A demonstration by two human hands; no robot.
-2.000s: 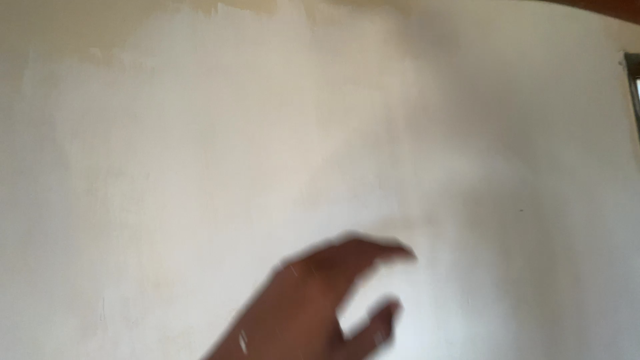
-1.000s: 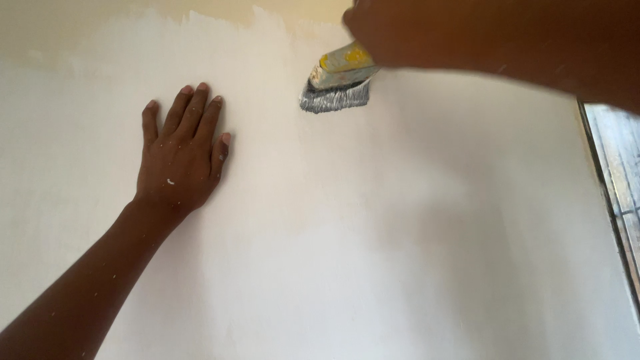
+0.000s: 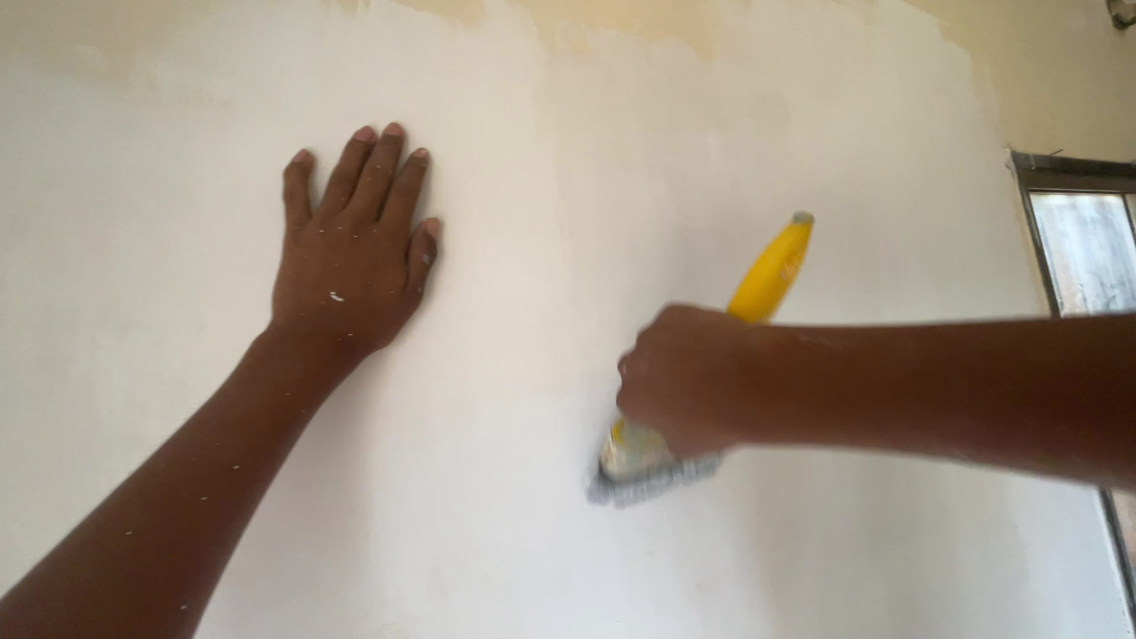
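Note:
My left hand [image 3: 351,257] lies flat against the wall [image 3: 497,293], fingers spread and pointing up, with small white paint specks on its back. At right of centre my right hand [image 3: 688,377] is closed around a wide paintbrush with a yellow handle [image 3: 768,271]. The handle's end sticks up above the fist, and the grey, paint-coated bristles [image 3: 657,482] point down at the wall, slightly blurred. White paint covers most of the wall; its upper edge is ragged against a cream-yellow band [image 3: 621,16].
A dark-framed window [image 3: 1078,248] stands at the right edge, partly behind my right forearm. A small dark object [image 3: 1123,12] shows at the top right corner. More unpainted cream-yellow wall lies above the window.
One second ago the brush was high on the wall near the yellow band; my right hand has brought it down. My left hand still rests on the wall. The view has shifted.

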